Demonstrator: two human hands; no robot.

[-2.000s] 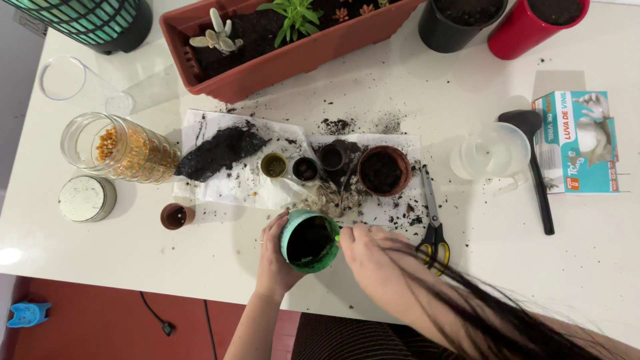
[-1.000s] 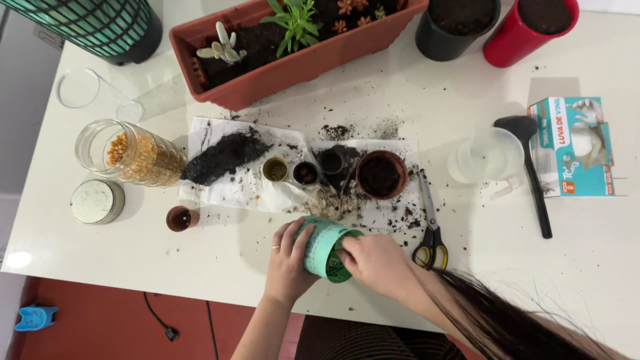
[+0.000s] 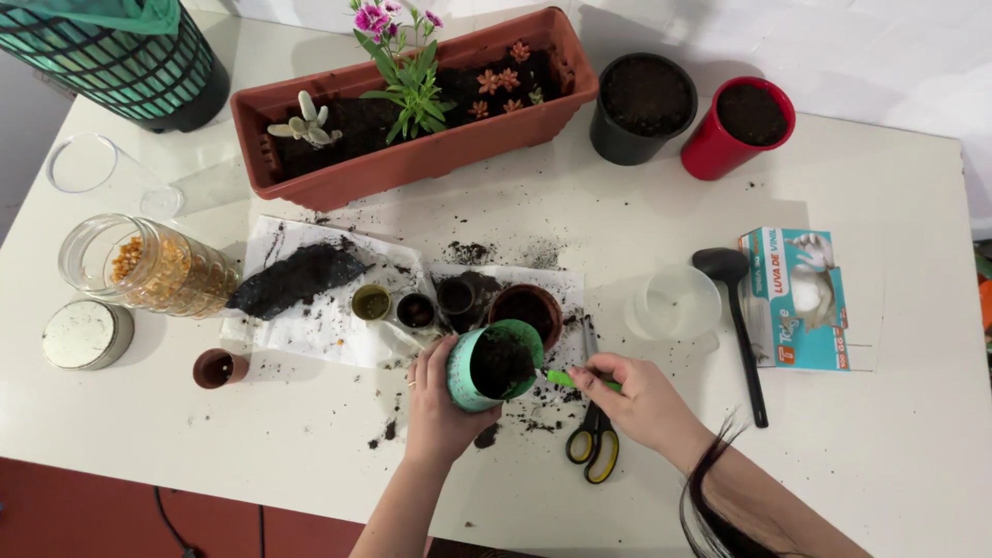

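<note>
My left hand (image 3: 446, 403) is wrapped around a mint-green pot (image 3: 465, 376), tilted with its mouth toward the right; dark soil (image 3: 502, 363) shows inside. Between the fingers of my right hand (image 3: 635, 395) is the green handle of a small tool (image 3: 570, 379), its tip end at the pot's rim and partly lost against soil. Behind the green pot stands a brown plastic pot (image 3: 546, 298) of soil. Left of that are small dark cups (image 3: 456, 294) and an olive-colored cup (image 3: 371, 302) on soil-strewn white paper (image 3: 310, 341). Black-handled scissors (image 3: 595, 442) lie below my right hand's fingers.
A terracotta-colored planter (image 3: 418, 159) with plants spans the back, beside a black pot (image 3: 639, 108) and a red pot (image 3: 736, 128). At left are a glass jar of corn kernels (image 3: 155, 267), a lid (image 3: 87, 335) and a small brown pot (image 3: 219, 368). A translucent cup (image 3: 674, 302), black ladle (image 3: 744, 333) and glove box (image 3: 806, 302) stand right.
The green pot in my left hand has moved up toward the brown pot, and its soil-filled mouth shows again. My right hand, earlier at the pot's mouth, is now drawn back to the right.
</note>
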